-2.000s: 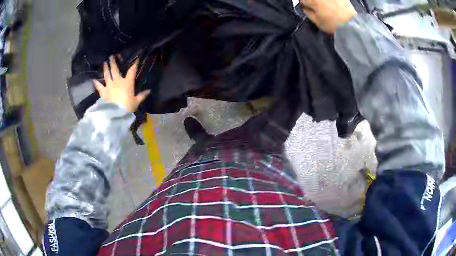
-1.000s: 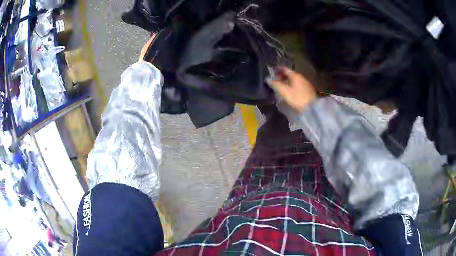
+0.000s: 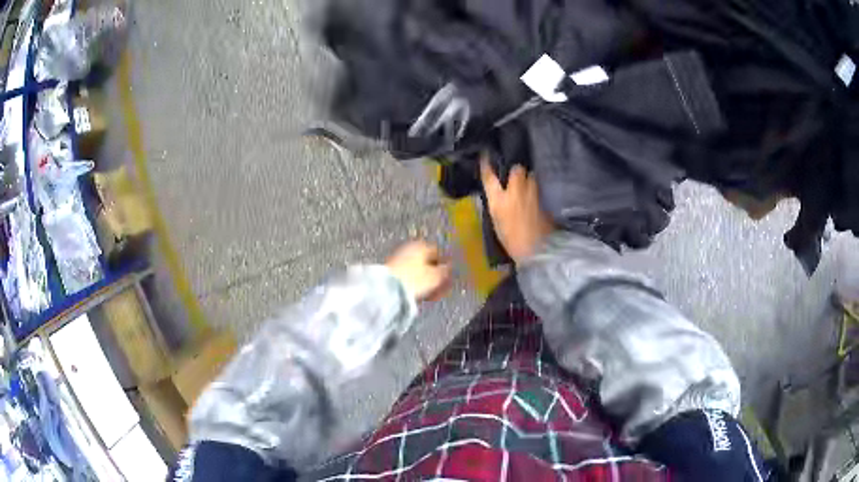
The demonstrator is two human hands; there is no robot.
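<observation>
A heap of black garment-piece bundles (image 3: 603, 122) fills the top centre and right. White paper tags (image 3: 544, 79) lie on the cloth, and another tag shows at the far right. A grey tie strip runs beside the tags. My right hand (image 3: 513, 202) is at the lower left edge of the heap, its fingers on a dark piece and partly hidden by cloth; its grip is unclear. My left hand (image 3: 421, 268) is lower left of it over the floor, blurred, fingers curled, touching no cloth.
The speckled grey floor (image 3: 254, 141) has yellow lines. At the left, a blue-edged rack (image 3: 75, 299) holds plastic-wrapped items, with cardboard boxes (image 3: 202, 362) beside it. A yellow object (image 3: 848, 325) shows at the right edge. The plaid apron is below.
My left hand has come off the cloth and moved down and right. My right hand has shifted left and slightly down. The view has shifted, and more tags show on the heap.
</observation>
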